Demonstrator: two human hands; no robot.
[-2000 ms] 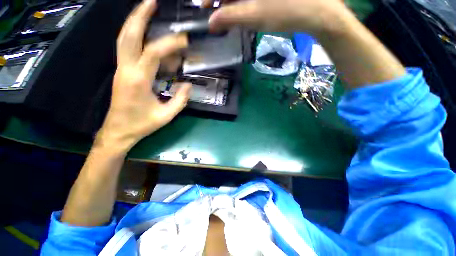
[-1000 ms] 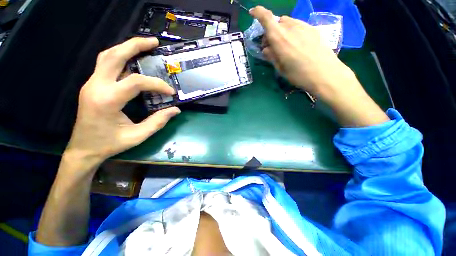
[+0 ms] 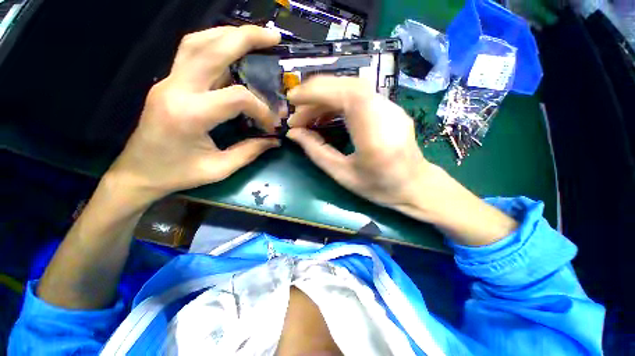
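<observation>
My left hand (image 3: 202, 115) grips a phone housing (image 3: 334, 64) by its left end, open side up, over the green bench. An orange tab (image 3: 291, 81) shows inside the housing, beside a dark grey area. My right hand (image 3: 362, 135) is at the near long edge of the housing, thumb and fingertips close together beside my left fingertips. Whether the right fingertips hold a small part cannot be seen. My right hand covers much of the housing's middle.
Another phone housing (image 3: 299, 22) lies in a black tray behind. To the right are an open poly bag (image 3: 426, 59) with dark contents, a labelled bag of flex strips (image 3: 480, 90) and a blue bin (image 3: 522, 45). Small dark pieces (image 3: 261, 196) lie near the bench's front edge.
The housing was lifted from the tray area and stays in my left hand. My right hand has moved from near the bags down and left to the housing's near edge.
</observation>
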